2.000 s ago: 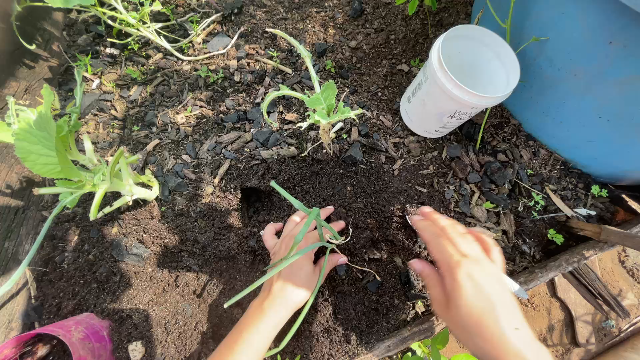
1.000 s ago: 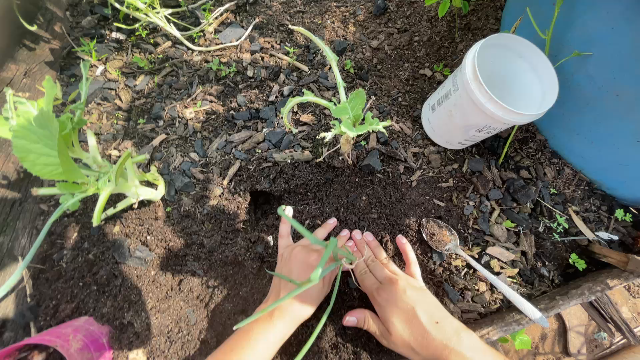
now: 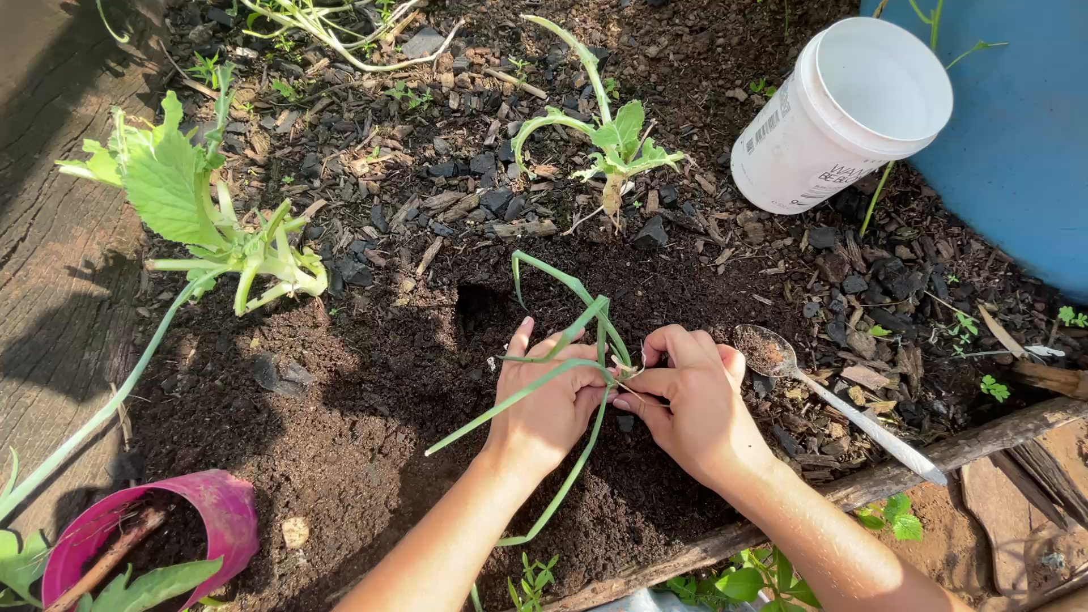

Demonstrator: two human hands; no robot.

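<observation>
A green onion plant [image 3: 602, 340] with long bent leaves stands in dark soil [image 3: 365, 408], its base between both hands. My left hand [image 3: 548, 404] has thumb and fingers closed at the plant's base, under the leaves. From the right, my right hand [image 3: 693, 391] pinches at the dry, pale strands by the same base. Whether the fingertips hold the stem itself or only those strands cannot be told. A metal spoon [image 3: 867, 425] with soil in its bowl lies just right of my right hand. Up and left of the plant is a small square hole [image 3: 480, 310] in the soil.
Beyond the hands stands a leafy cut plant [image 3: 616, 153]; another [image 3: 246, 238] is at left. A white plastic tub [image 3: 778, 153] leans near a blue container [image 3: 1011, 144]. A pink pot [image 3: 234, 518] sits lower left. Wooden edges [image 3: 960, 450] border the bed.
Both hands lay with fingers spread on the soil around the plant a second ago; now their fingers are drawn in at its base. The spoon, mostly hidden by my right hand at first, shows fully.
</observation>
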